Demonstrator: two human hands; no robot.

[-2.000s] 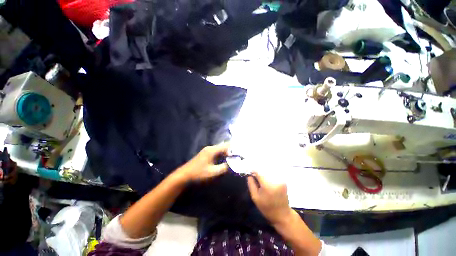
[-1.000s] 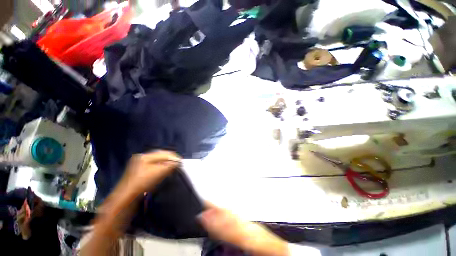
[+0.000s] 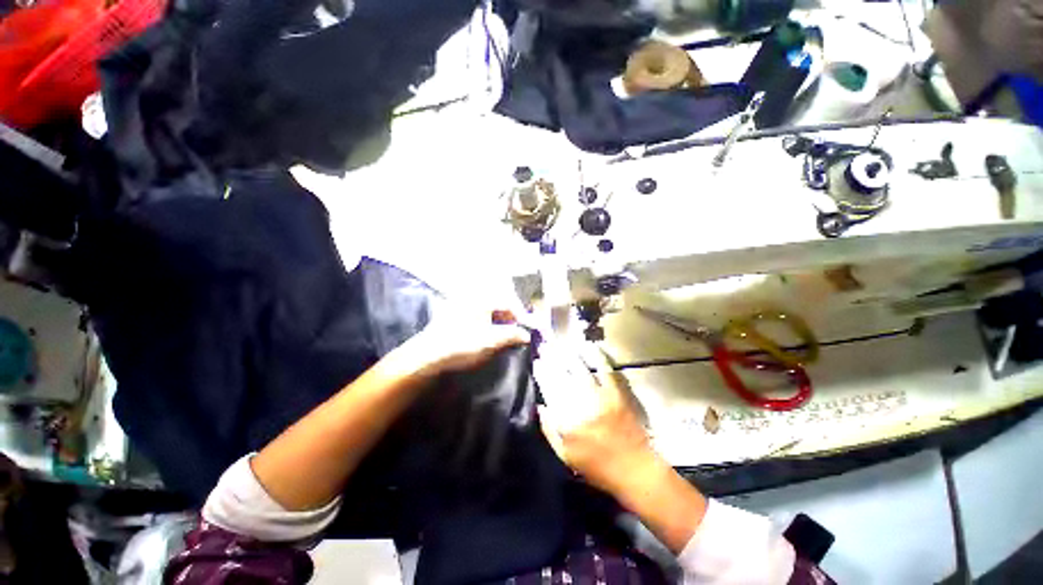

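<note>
A dark navy garment point(image 3: 229, 331) is heaped left of the needle and hangs over the lap. A smoother, slightly shiny part of dark cloth point(image 3: 486, 400) lies between my hands. My left hand point(image 3: 458, 343) holds its edge just left of the presser foot area. My right hand point(image 3: 589, 411) is on the edge just below the machine head, fingertips washed out by glare. The sewing machine's white arm point(image 3: 732, 217) extends to the right. The needle and presser foot cannot be made out in the glare.
Snips point(image 3: 761, 371) with red and yellow handles lie on the machine bed point(image 3: 846, 423). A tan tape roll point(image 3: 661, 69) and dark cloth are behind the arm. A red basket point(image 3: 103, 57) is upper left. A black phone point(image 3: 809, 537) is lower right.
Both hands have moved up and right with the dark cloth, from over the lap to the machine head. The view has shifted, so the machine appears further left.
</note>
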